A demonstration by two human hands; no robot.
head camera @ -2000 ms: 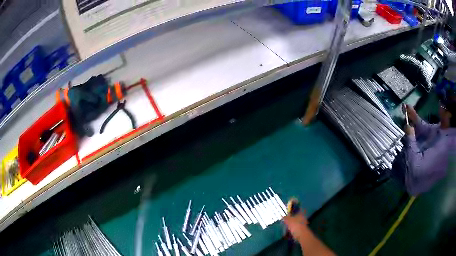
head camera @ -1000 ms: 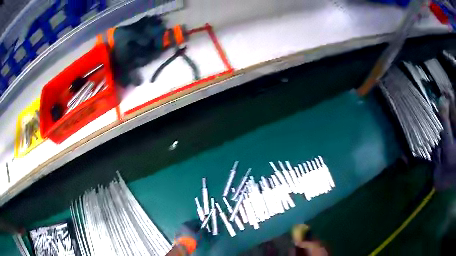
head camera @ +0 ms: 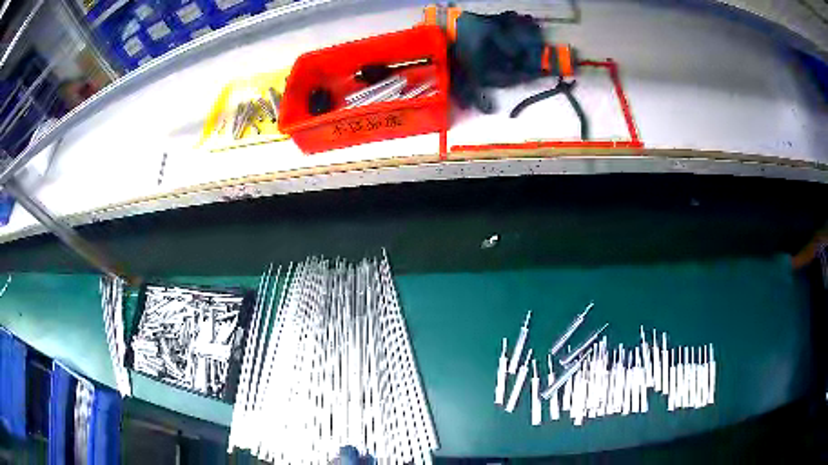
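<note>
Long thin silver rods [head camera: 331, 363] lie fanned on the green bench top, left of centre. A small dark blue-grey tip, which looks like a gloved finger of my left hand [head camera: 349, 457], shows over their near ends, cut off by the bottom edge; its grip is hidden. Short stepped rods [head camera: 617, 377] lie on the right, in a row at their right end and loosely piled at their left end. A black tray [head camera: 191, 341] heaped with short silver parts lies left of the long rods. My right hand is out of the picture.
On the white shelf [head camera: 726, 118] are a yellow bin [head camera: 245, 109], a red bin [head camera: 363, 127] with silver rods and black pieces, a dark glove bundle [head camera: 499, 45] with orange edges, and black-handled pliers [head camera: 581, 109]. Blue totes [head camera: 82, 409] stand lower left.
The view has swung left, so the bench items sit farther right and the tray shows whole. My bare right hand with the yellow tool has left the picture; my left hand is almost out.
</note>
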